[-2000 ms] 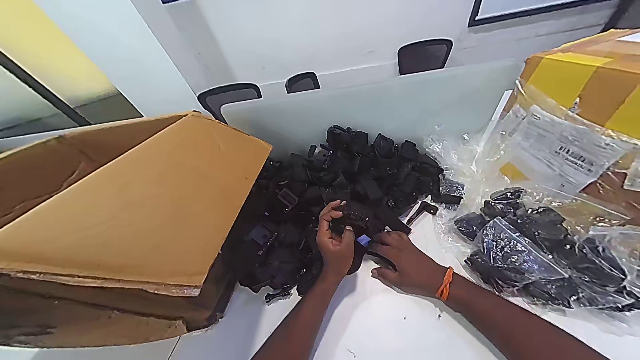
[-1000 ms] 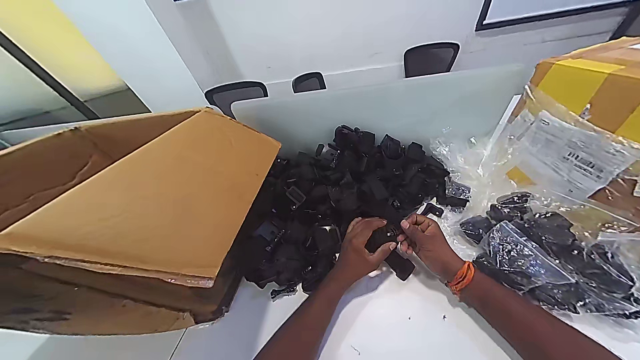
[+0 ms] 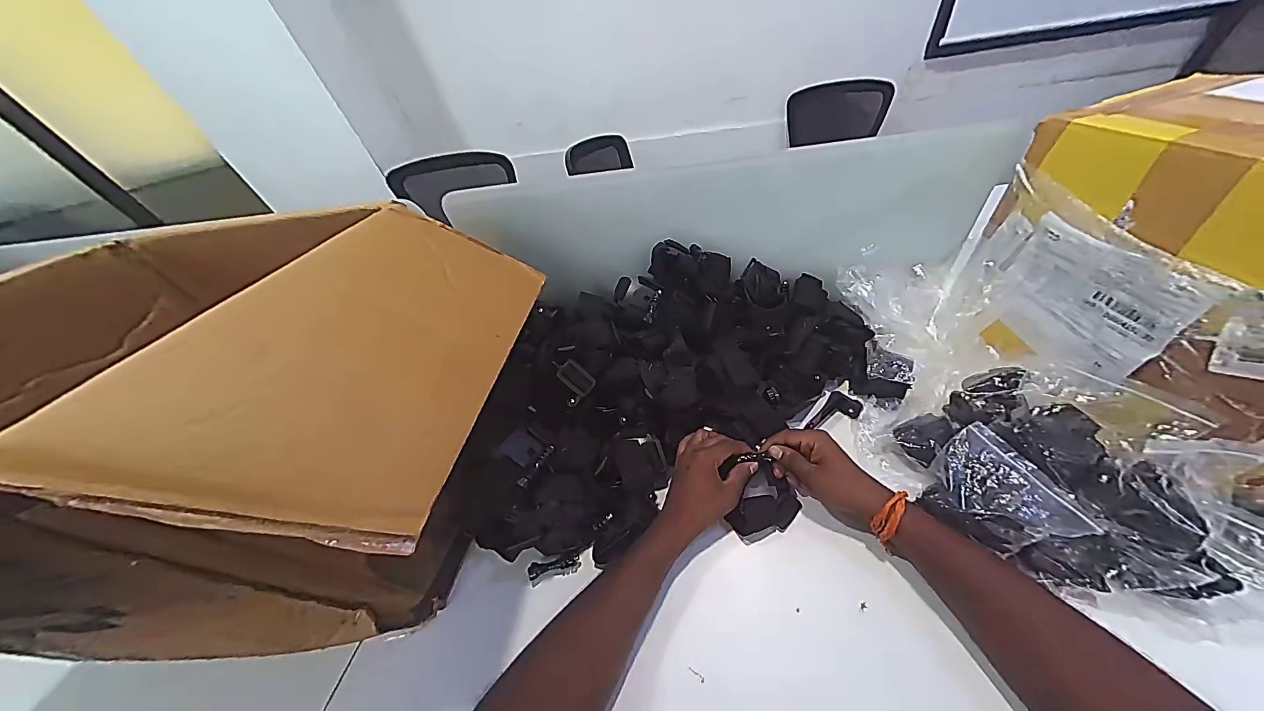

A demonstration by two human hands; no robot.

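Both of my hands meet at the near edge of a heap of black plastic parts (image 3: 681,365) on a white table. My left hand (image 3: 709,479) grips a small black part (image 3: 743,459) between thumb and fingers. The fingertips of my right hand (image 3: 815,469), with an orange cord at the wrist, pinch the other side of that same part. Below it, another black piece (image 3: 762,513) rests near the table top. A black part with a narrow arm (image 3: 837,407) lies just beyond my right hand. My fingers partly hide the held part.
An open cardboard box (image 3: 286,375) takes up the left side. Clear plastic bags of black parts (image 3: 1066,484) lie at the right, before a taped carton (image 3: 1165,168). A frosted panel (image 3: 770,207) stands behind the heap, with several chairs (image 3: 841,111) beyond.
Two seconds ago my right hand lay flatter beside a part with a blue patch. Since then it has come up to my left hand, and its fingertips now pinch a small black part.
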